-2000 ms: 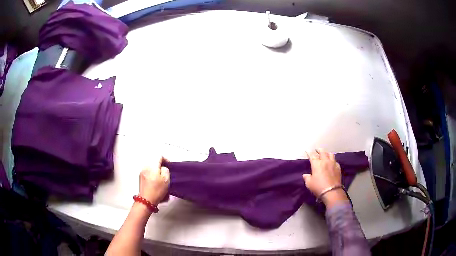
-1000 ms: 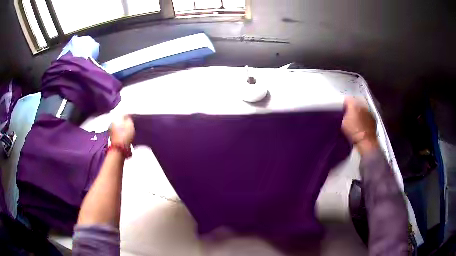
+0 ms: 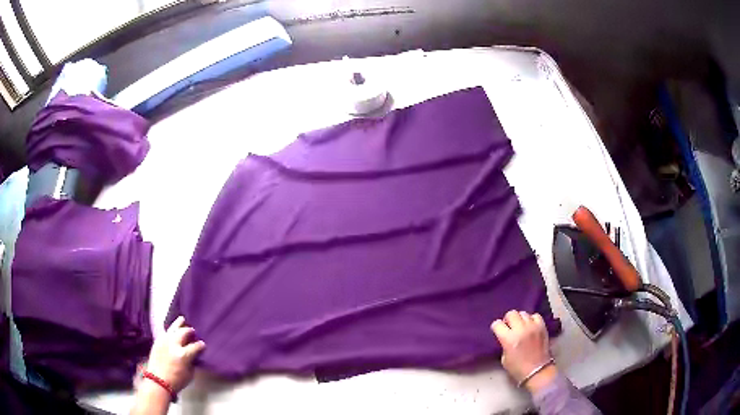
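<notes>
A single purple garment panel [image 3: 365,235] lies spread over the white padded table, with several wrinkles running across it. Its far edge reaches close to the roll of white tape [image 3: 370,99]. My left hand [image 3: 174,355] holds the panel's near left corner. My right hand [image 3: 523,344] holds the near edge towards the right corner. A small darker flap of cloth shows at the middle of the near edge. The steam iron [image 3: 586,275] with an orange handle rests on the table to the right of the panel, apart from my right hand.
A stack of folded purple panels [image 3: 73,284] lies at the left. A rounded purple bundle [image 3: 85,138] is beyond it. A blue-and-white padded board [image 3: 207,65] lies past the table's far left edge. Hose and cord [image 3: 669,316] trail from the iron over the right edge.
The panel was gathered near the front, then lifted and stretched between both hands. Now it lies spread out over the table. Both hands have come down to its near edge.
</notes>
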